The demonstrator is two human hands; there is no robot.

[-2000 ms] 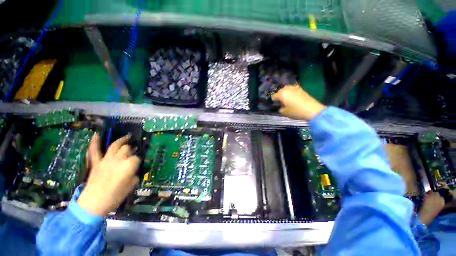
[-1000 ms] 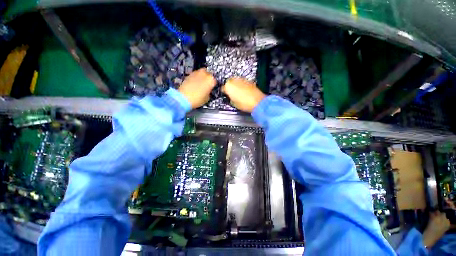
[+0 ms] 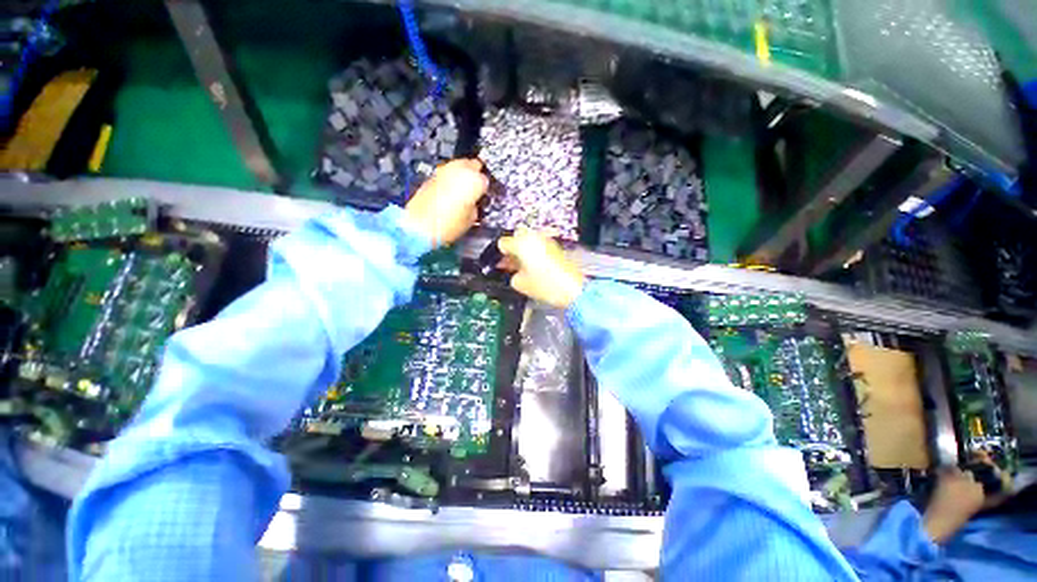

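Observation:
My left hand (image 3: 448, 202) is at the left front edge of the middle bin of small silver-white components (image 3: 534, 171). Its fingers are bent, with a dark tip near the bin; I cannot tell if it holds a part. My right hand (image 3: 539, 266) is over the metal rail in front of that bin, thumb and finger together, with black at the fingertips that may be finger cots or a part. A green circuit board (image 3: 426, 364) lies in its black carrier below my hands, its left part covered by my left sleeve.
Bins of dark grey blocks stand left (image 3: 387, 131) and right (image 3: 654, 193) of the middle bin. Other boards lie left (image 3: 108, 318) and right (image 3: 790, 387). A metal plate (image 3: 548, 421) lies between boards. A blue coiled cord (image 3: 421, 48) hangs above. Another person's hand (image 3: 953, 500) is at lower right.
My right hand has moved from the right bin to the middle bin, then down over the rail. My left hand has moved from the boards up to the middle bin. The view has shifted.

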